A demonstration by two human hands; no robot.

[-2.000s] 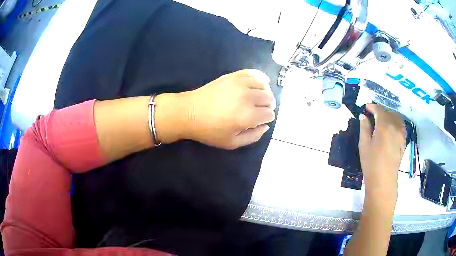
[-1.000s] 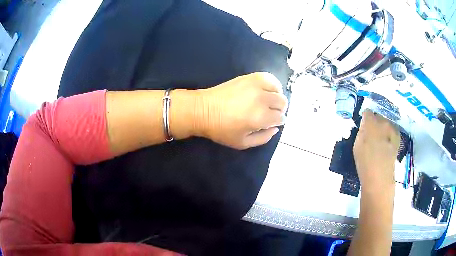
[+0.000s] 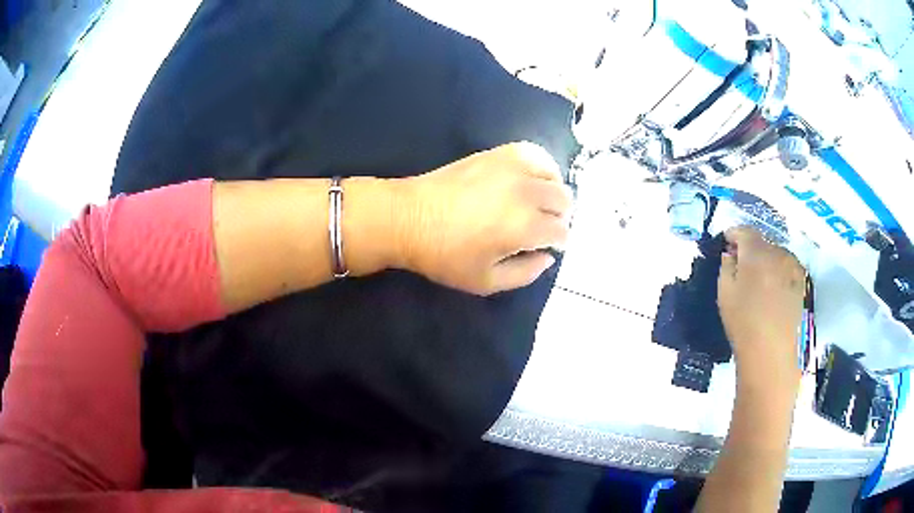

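Note:
A large black garment piece (image 3: 301, 130) covers the left of the white table and hangs over the front edge. My left hand (image 3: 491, 218) rests on its right edge, fingers curled down on the cloth; whether they pinch it is hidden. My right hand (image 3: 757, 286) is at the black label stacks (image 3: 692, 316) right of the needle area, thumb and fingertips together at the upper stack. Whether a label is between them is hard to tell. A small ridged label pile (image 3: 693, 370) lies at the front of the stacks.
The white sewing machine head (image 3: 692, 70) with JACK lettering stands at upper right. A grey-blue cylinder (image 3: 689, 208) is beside the foot. A dark phone (image 3: 850, 389) lies far right, near thin coloured sticks (image 3: 807, 336). A measuring strip (image 3: 601, 441) runs along the front edge.
My right fingers have shifted at the upper label stack, and more of the dark labels shows beside them. My left hand stays on the cloth. The view has shifted slightly.

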